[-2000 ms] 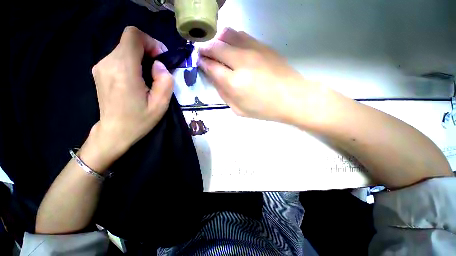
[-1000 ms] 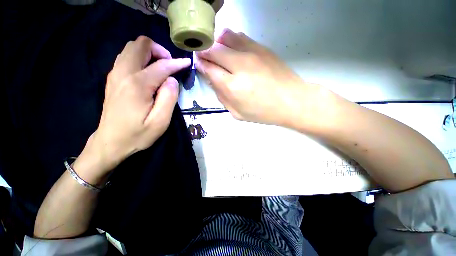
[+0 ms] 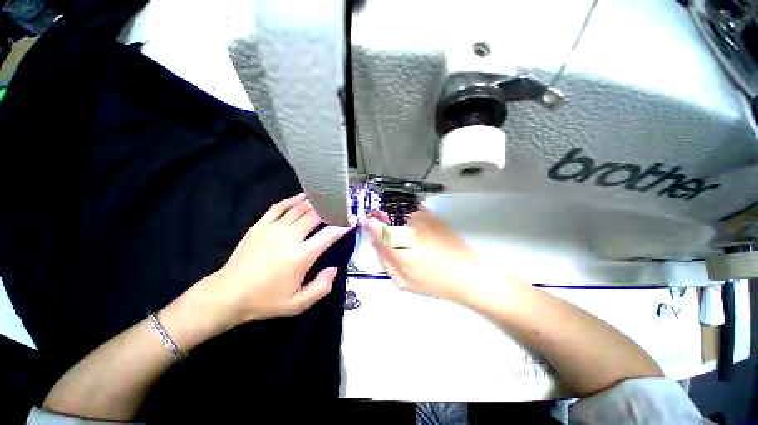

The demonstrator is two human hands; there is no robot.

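Observation:
A large black garment piece (image 3: 158,183) covers the left of the table and hangs over its front edge. My left hand (image 3: 278,261) lies on it, fingers spread, with the index fingertip at the cloth's edge by the needle. My right hand (image 3: 424,253) is just right of the needle, fingers bent together, fingertips at the cloth edge. Whether it pinches cloth is hidden. The presser foot and needle area (image 3: 361,203) is lit blue-white, partly behind the machine head (image 3: 303,100).
The white head marked "brother" (image 3: 632,174) fills the upper right, with a white tension dial (image 3: 472,149) on its front. The white table (image 3: 432,349) has printed scale marks near its front edge. A striped garment (image 3: 440,413) shows below it.
The view has tilted up, bringing the machine head and tension dial into sight. My left hand's fingers now lie flatter and more spread on the cloth. My right hand remains by the needle.

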